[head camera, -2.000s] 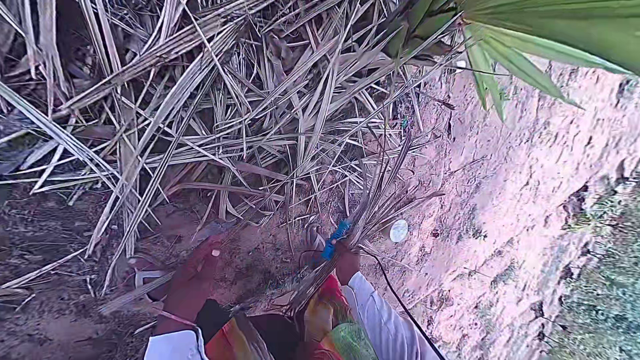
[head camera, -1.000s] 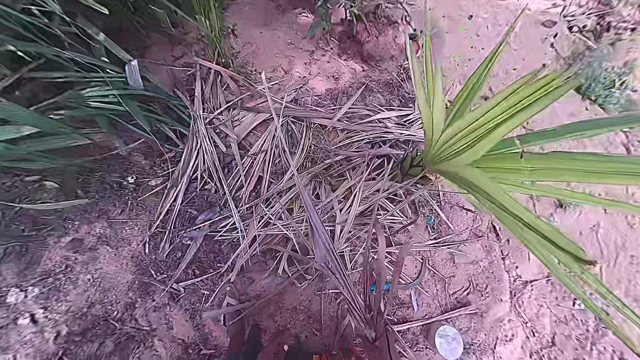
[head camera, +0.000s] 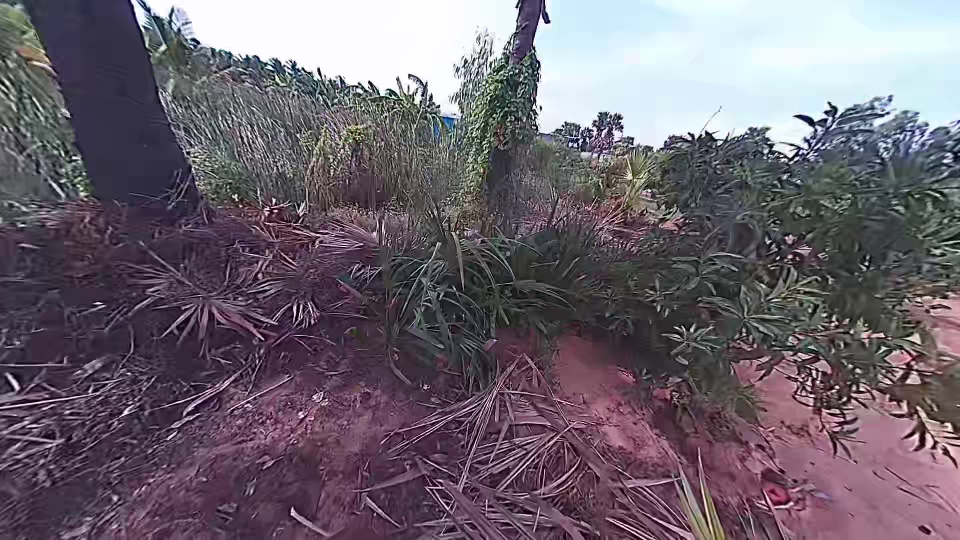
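Neither of my hands shows in the head view now, so what they hold or touch is hidden. Dried palm fronds [head camera: 517, 442] lie in a loose heap on reddish soil at the bottom centre. The tip of a green palm leaf [head camera: 699, 502] pokes up at the lower edge, right of the heap. Further left, fan-shaped dry fronds [head camera: 214, 307] rest on the ground.
A thick dark tree trunk [head camera: 112, 105] rises at the upper left. Near the centre stands a vine-covered trunk [head camera: 506, 135]. Long-leaved green plants [head camera: 442, 307] grow behind the heap, and leafy bushes [head camera: 765, 300] spread across the right. A small red object [head camera: 776, 493] lies at lower right.
The view has swung up from the ground to trees and sky. Two seconds ago both hands were low in view, one at a bundle of dry leaves with a blue tie; now neither shows.
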